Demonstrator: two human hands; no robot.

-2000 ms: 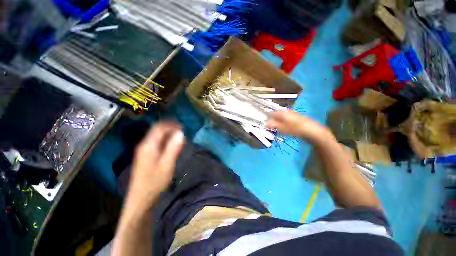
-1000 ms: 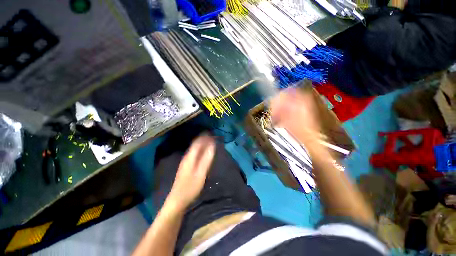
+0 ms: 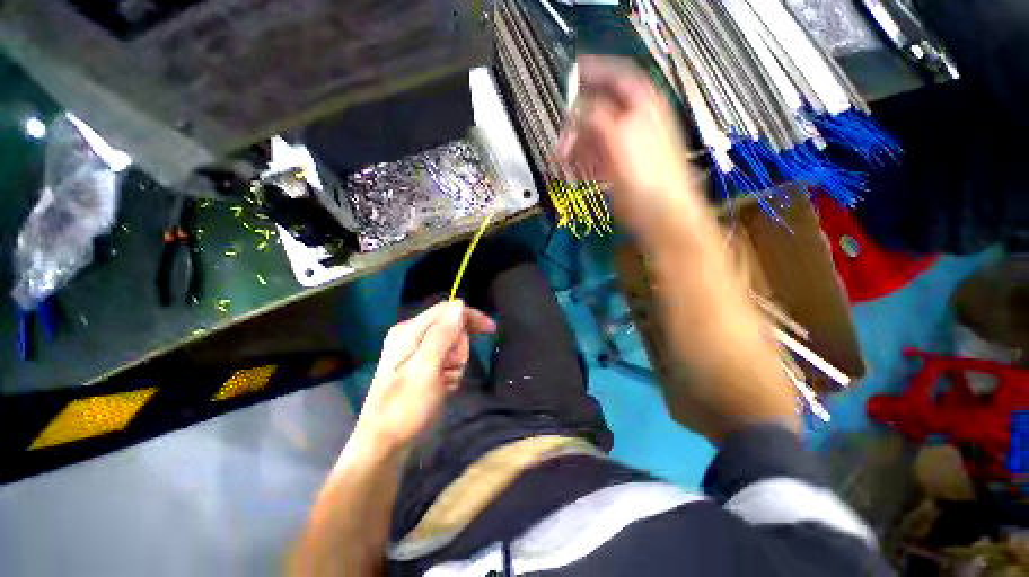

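My left hand [image 3: 420, 366] is over my lap, its fingertips closed on a thin yellow lead wire [image 3: 466, 262] that points up toward the machine tray's edge. My right hand [image 3: 618, 130] is blurred, over the bench at the right side of the grey strip parts with yellow lead ends [image 3: 527, 68]. Whether it grips anything cannot be told. Shiny crimp terminals [image 3: 423, 194] lie heaped in the pale machine base tray [image 3: 510, 169], with the crimping head [image 3: 299, 209] at its left.
White strips with blue leads [image 3: 750, 68] lie at the bench's right. The cardboard box [image 3: 807, 265] with white strips is partly hidden by my right arm. Orange-black pliers [image 3: 175, 257], yellow offcuts, a clear bag [image 3: 68, 220] and a blue-handled tool [image 3: 36, 327] lie left. A red stool [image 3: 953, 406] stands right.
My right hand has moved from over the cardboard box up to the yellow-ended strips. My left hand now holds a yellow wire. The view has shifted left.
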